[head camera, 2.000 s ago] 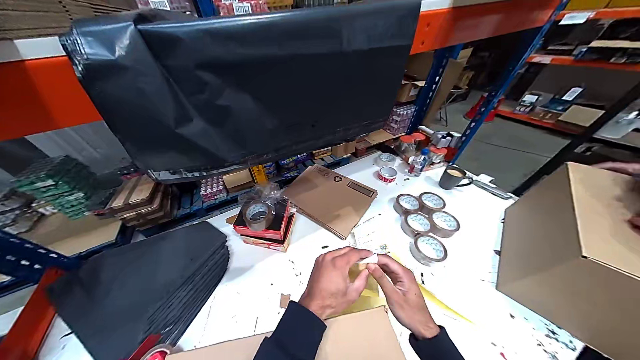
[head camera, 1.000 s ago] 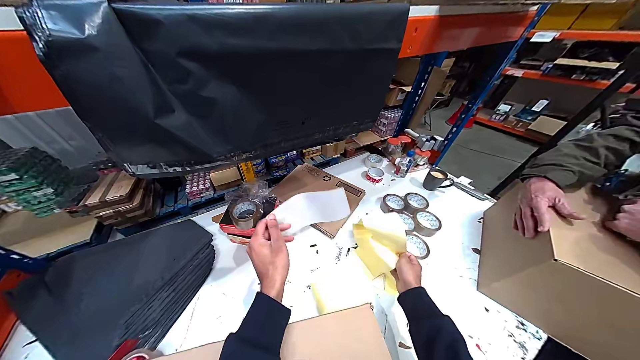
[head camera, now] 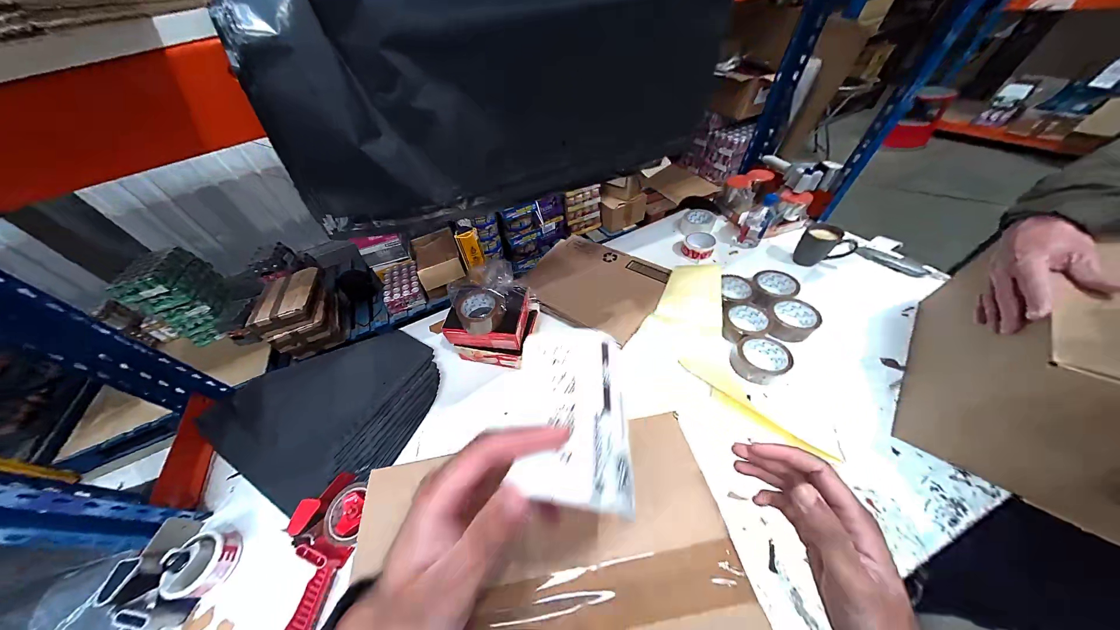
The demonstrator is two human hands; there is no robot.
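Note:
Between the thumb and fingers of my left hand [head camera: 477, 525], blurred, is a white printed label sheet [head camera: 573, 420], held above a taped cardboard box [head camera: 647, 525]. My right hand [head camera: 827, 534] is off the box's right side, fingers apart and holding nothing. Yellow backing paper [head camera: 691, 302] lies on the white table, with another yellow strip [head camera: 761, 416] nearer my right hand. A red tape dispenser [head camera: 328, 542] rests left of the box.
Brown tape rolls [head camera: 761, 357] stand beyond my right hand, near a mug [head camera: 818, 245]. Black mailer bags [head camera: 341, 411] lie left. A person's hand [head camera: 1037, 271] rests on a cardboard box [head camera: 989, 385] at right. Black plastic sheeting [head camera: 516, 96] hangs ahead.
The white label has come nearer, over the box, in my left hand. My right hand has let go of the yellow paper, which now lies on the table.

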